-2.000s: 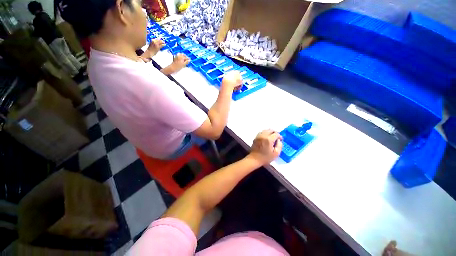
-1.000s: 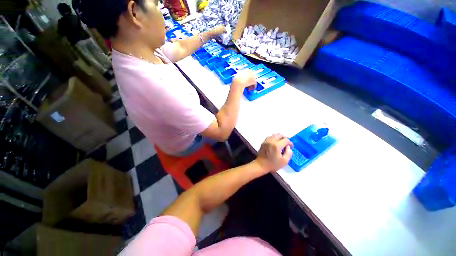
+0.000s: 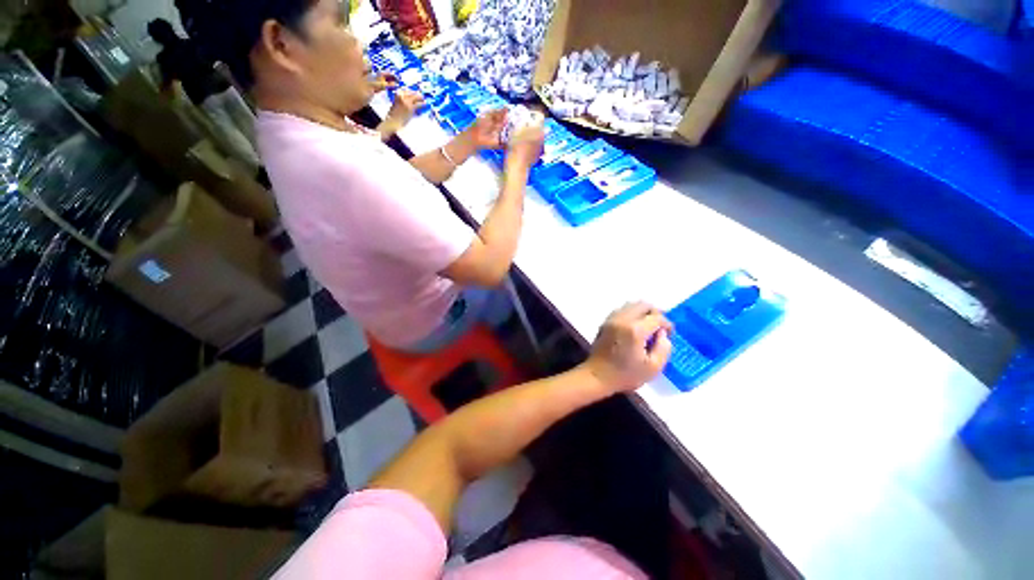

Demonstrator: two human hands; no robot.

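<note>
A single blue blister tray [image 3: 726, 329] lies on the white table in front of me, with moulded hollows and a darker blue spot near its far end. My left hand [image 3: 635, 346] is at the tray's near left corner, fingers curled. I cannot tell whether the fingers grip the tray's edge or only rest against it. My right hand is not in view. A thick dark blue nested tray stack [image 3: 1003, 419] stands at the right, cut off by the picture's edge.
A neighbouring person in a pink shirt [image 3: 363, 204] sits left, by a row of laid-out trays [image 3: 607, 187]. An open carton [image 3: 726, 57] of white pieces and blue bulk bundles [image 3: 884, 159] stand behind. A whitish strip [image 3: 924, 281] lies on the dark band.
The view has shifted, so the tray stack sits nearer the right edge. Fingertips at the lower right have left the picture. The neighbour's hands now meet around white pieces above the tray row.
</note>
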